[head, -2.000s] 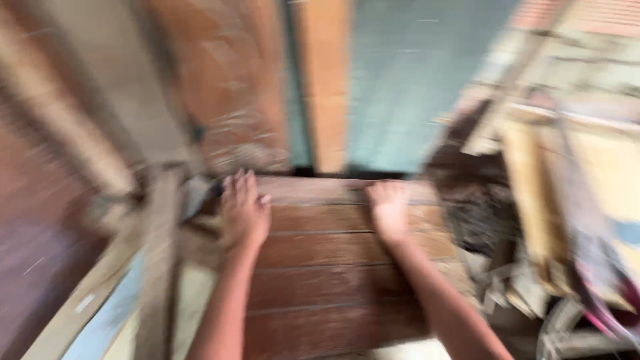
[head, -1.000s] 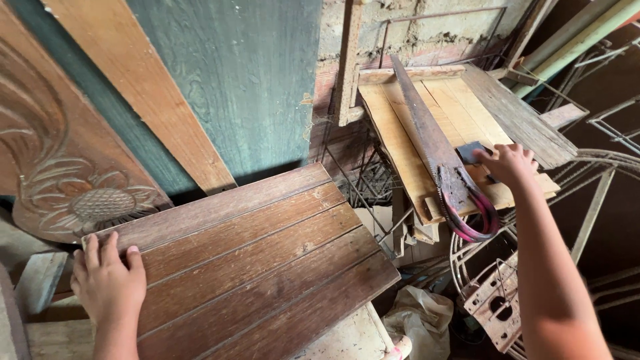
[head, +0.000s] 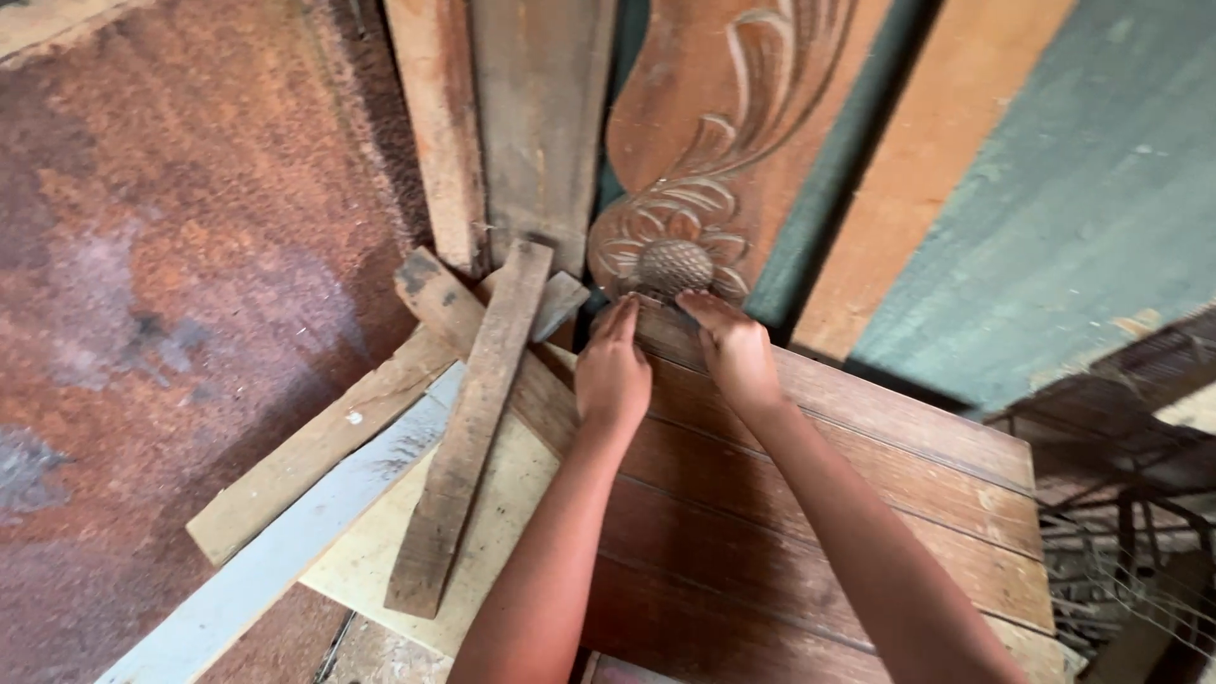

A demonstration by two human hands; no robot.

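Note:
Both hands are at the back left corner of a slatted wooden panel, just below the flower on a carved wooden board. My left hand lies at the panel's left edge, fingers pointing forward. To its right, my right hand is bent at the wrist, its fingertips near the panel's back edge under the flower. Whether the fingers grip something small is hard to see.
Loose wood strips lie crossed on a pale board at left. A rusty reddish surface stands beyond them. Green-painted boards and upright planks stand behind. Metal wire racks are at right.
My right hand has left the small dark block on the pale wood stack at right and is now beside my left hand at the panel's corner. The view has swung left.

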